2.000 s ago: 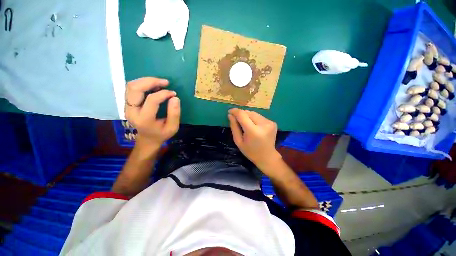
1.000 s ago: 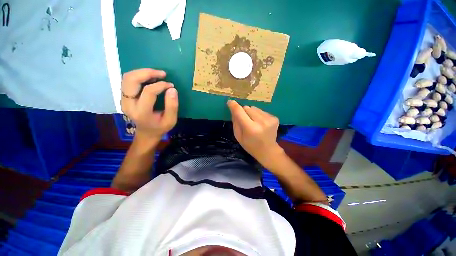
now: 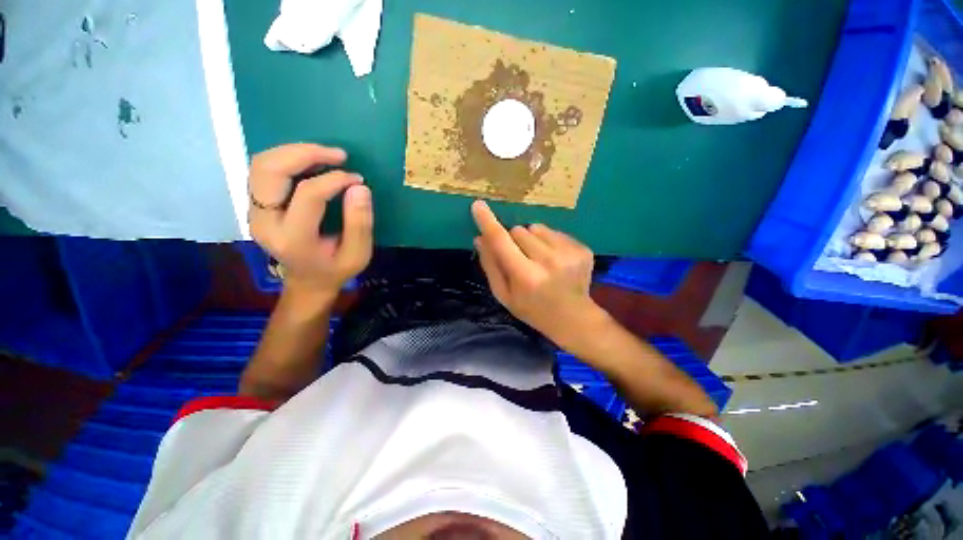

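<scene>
The tan cardboard pad (image 3: 438, 127) lies flat on the green bench, with brown stains around a small white round disc (image 3: 509, 129). My left hand (image 3: 312, 216) rests at the bench edge left of the pad, fingers curled and apart, with nothing seen in it. My right hand (image 3: 535, 264) is just below the pad, its index finger pointing at the pad's lower edge; nothing is seen in it, though its palm side is hidden. The white squeeze bottle (image 3: 731, 96) lies on its side right of the pad, nozzle pointing right. A crumpled white cloth (image 3: 327, 23) lies at the upper left.
A blue crate (image 3: 813, 200) at the right holds several black-and-cream workpieces (image 3: 906, 161) on a whitish liner. A pale spotted sheet (image 3: 106, 137) with a white edging strip (image 3: 221, 116) covers the left side. More blue crates (image 3: 116, 306) stand below the bench.
The view has shifted, so the bench things sit slightly higher in the picture. My right index finger has stretched out further toward the pad's edge. My left hand keeps its curled shape.
</scene>
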